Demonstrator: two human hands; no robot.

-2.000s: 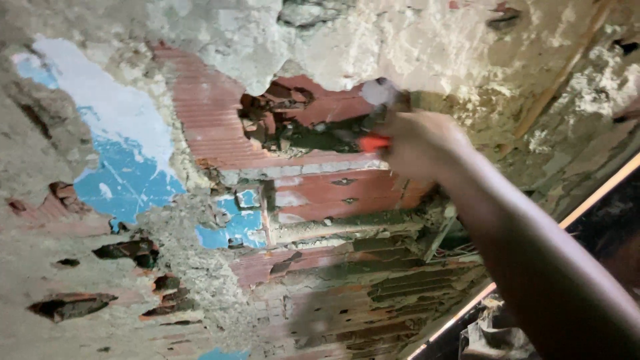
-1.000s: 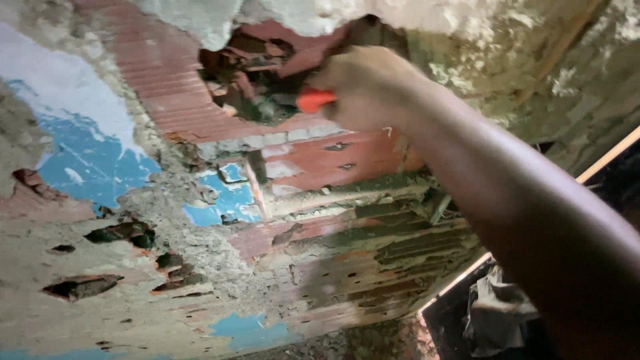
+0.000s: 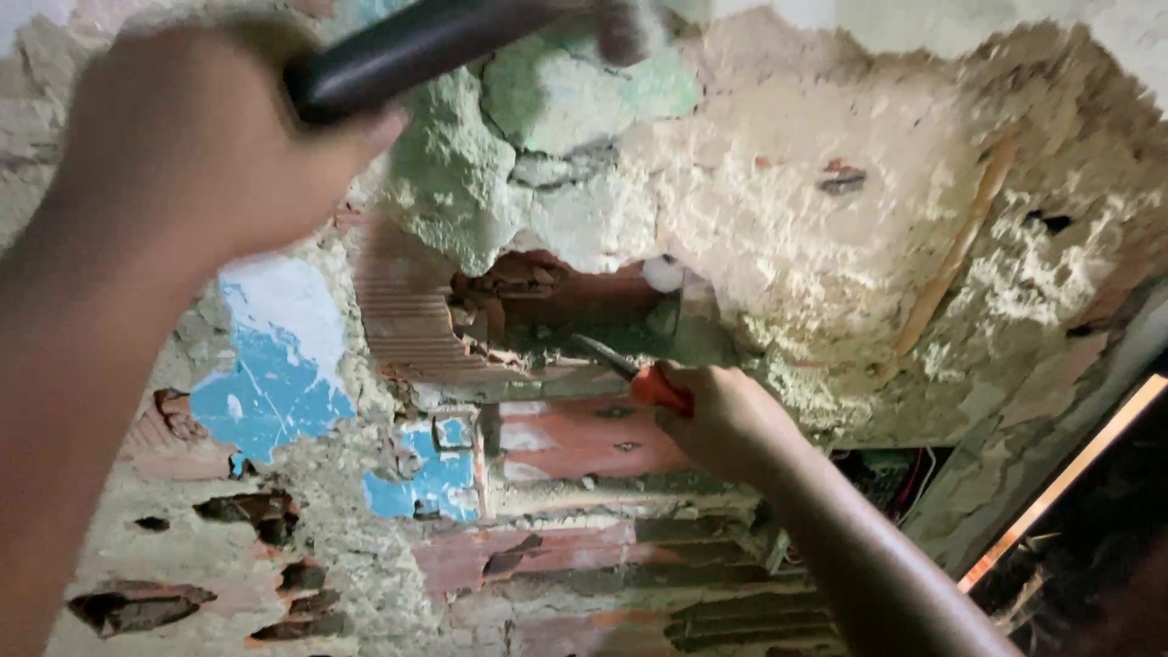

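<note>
My left hand [image 3: 196, 137], blurred, grips the black handle of a hammer [image 3: 411, 50] in the upper left; its metal head is partly cut off by the top edge. Lower right of centre, my right hand [image 3: 725, 420] holds a tool with an orange-red handle [image 3: 662, 391] and a thin metal blade [image 3: 598, 349]. The blade points left at the lower rim of a broken hole [image 3: 584, 315] in the wall. Ribbed red clay brick [image 3: 406, 315] shows left of this hole. Whether the blade touches the rim is unclear.
Cracked plaster [image 3: 584, 201] overhangs the hole. Blue paint patches [image 3: 274, 392] and smaller broken holes [image 3: 141, 607] lie at left. A recess with wires [image 3: 890, 474] is at lower right, near a bright orange strip [image 3: 1063, 484] beside a dark area.
My left hand with the hammer has come into view at upper left. My right hand, earlier at the hole's right side, is now below and right of it, with the blade visible.
</note>
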